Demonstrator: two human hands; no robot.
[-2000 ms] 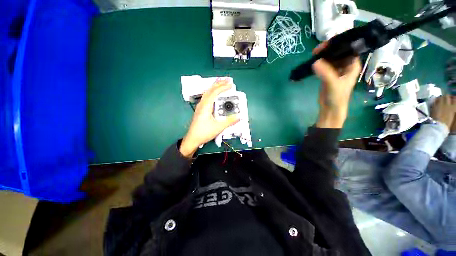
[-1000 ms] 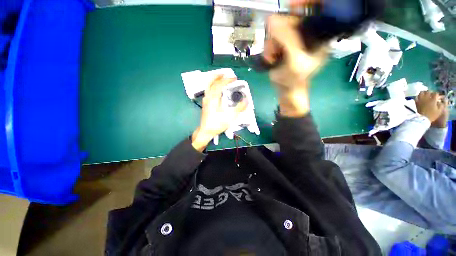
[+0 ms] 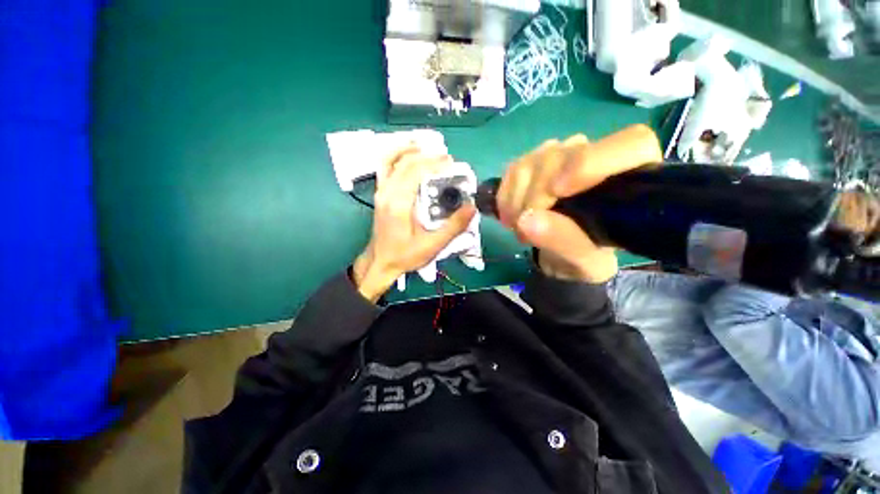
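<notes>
The white camera housing (image 3: pixel 447 183) lies on the green bench in front of me, its dark round lens facing up. My left hand (image 3: pixel 403 214) holds it from the left, with the thumb beside the lens. A white block (image 3: pixel 353 156) sits at the housing's upper left. Thin red and dark wires (image 3: pixel 442 301) trail from its prongs towards me. My right hand (image 3: pixel 569 193) grips the black electric screwdriver (image 3: pixel 714 217) near its front end. The screwdriver lies level, its tip against or very near the housing's right side. The exact contact point is too small to tell.
The screw feeder (image 3: pixel 444 72) stands behind the housing, with tangled pale loops (image 3: pixel 538 63) beside it. White units (image 3: pixel 719 106) are at the upper right. The blue bin (image 3: pixel 48 232) is at the left. A neighbouring person's sleeve (image 3: pixel 772 338) shows at the right.
My right hand has swung the screwdriver from the upper right, past the feeder's front, down to the housing's right side. My left hand still holds the housing.
</notes>
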